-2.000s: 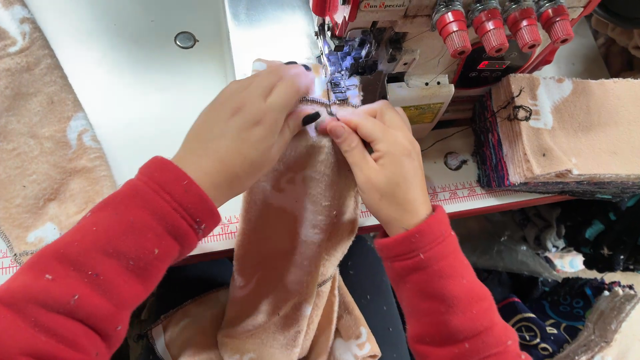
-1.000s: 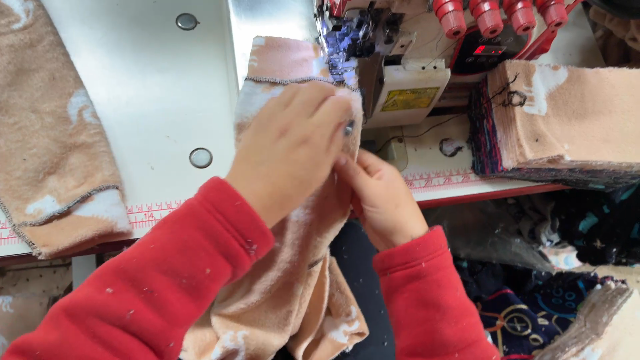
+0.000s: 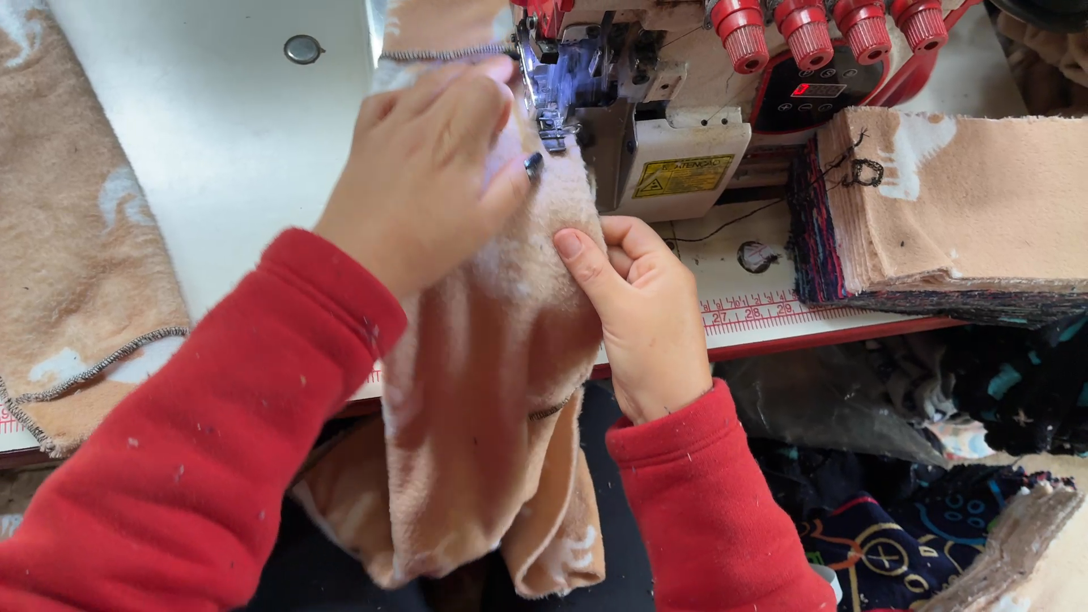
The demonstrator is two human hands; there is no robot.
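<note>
A tan fleece piece with white patches runs from the presser foot of an overlock sewing machine down over the table's front edge. My left hand lies on the fleece just left of the presser foot, its fingers pressing the cloth; their undersides are hidden. With thumb on top and fingers beneath, my right hand pinches the fleece's right edge below the foot. A dark overlocked seam crosses the cloth beyond my left hand.
Another sewn tan fleece piece lies at the left. A stack of cut fleece panels sits at the right, with loose dark thread on it. Red tension knobs top the machine. Patterned cloth is heaped below the printed ruler edge.
The crossing seam has moved away past the presser foot, and more of the fleece lies beyond it. My right hand now pinches the cloth's right edge below the foot. The view has shifted closer.
</note>
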